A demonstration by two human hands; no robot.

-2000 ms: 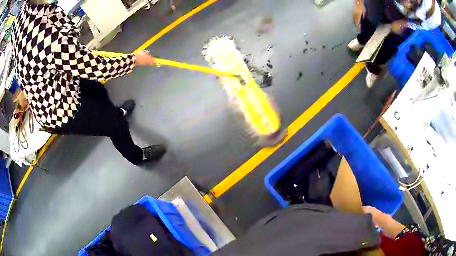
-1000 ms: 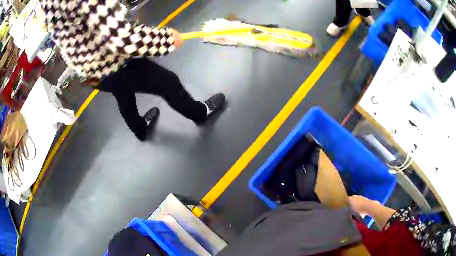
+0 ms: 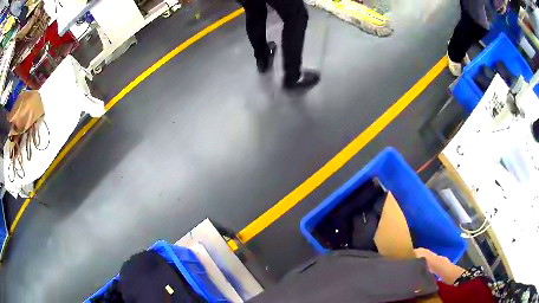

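Note:
My right hand [image 3: 436,264] is at the lower right, partly hidden behind the tan cardboard sheet and the dark grey cloth shape at the bottom. It is closed on the lower edge of the cardboard sheet [image 3: 393,229], which stands tilted over a blue plastic crate [image 3: 434,222]. The crate holds dark pieces [image 3: 361,220] on its left side. My left hand is out of the picture.
At the bottom left, a blue crate [image 3: 188,272] with a dark garment [image 3: 151,281] is beside a grey metal stand [image 3: 236,273]. A white table [image 3: 502,195] is at right. A person [image 3: 289,44] walks beyond the yellow line with a dust mop [image 3: 357,15].
The person with the mop has moved up and to the right in the picture; the mop is partly cut off. My right hand stays at the cardboard sheet. The view has shifted slightly.

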